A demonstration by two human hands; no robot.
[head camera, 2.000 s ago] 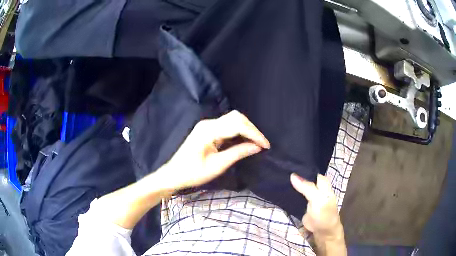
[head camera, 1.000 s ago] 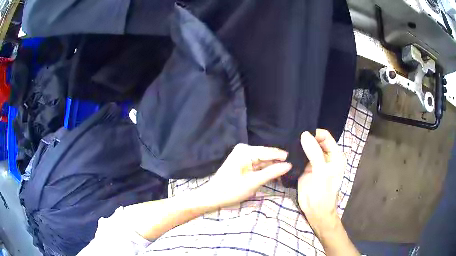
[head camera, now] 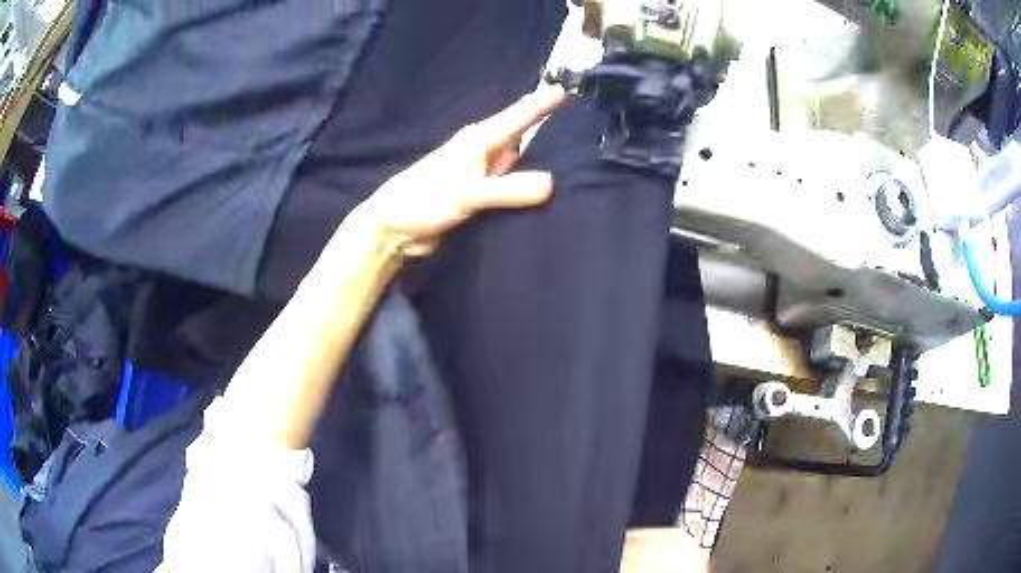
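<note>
A long black-navy garment panel (head camera: 549,336) runs from the black presser foot area (head camera: 649,95) down over the lap. My left hand (head camera: 465,185) lies on the cloth left of the presser foot, palm down. Its fingertips point at the foot and its thumb is spread apart from the fingers. Of my right hand, only a patch of skin (head camera: 655,551) shows at the bottom edge beside the panel; its fingers are hidden or cut off. A loose dark flap (head camera: 409,437) hangs along the panel's left side.
Layered dark garments (head camera: 190,134) lie at upper left, above a blue bin (head camera: 151,397). The pale machine arm (head camera: 817,213) stands right, with a silver linkage bracket (head camera: 823,403) below, a blue hose (head camera: 983,274) and green snips (head camera: 983,356).
The view has shifted up to the presser foot. My left hand has left the cloth edge at the lap and reached up beside the foot. My right hand has dropped nearly out of view.
</note>
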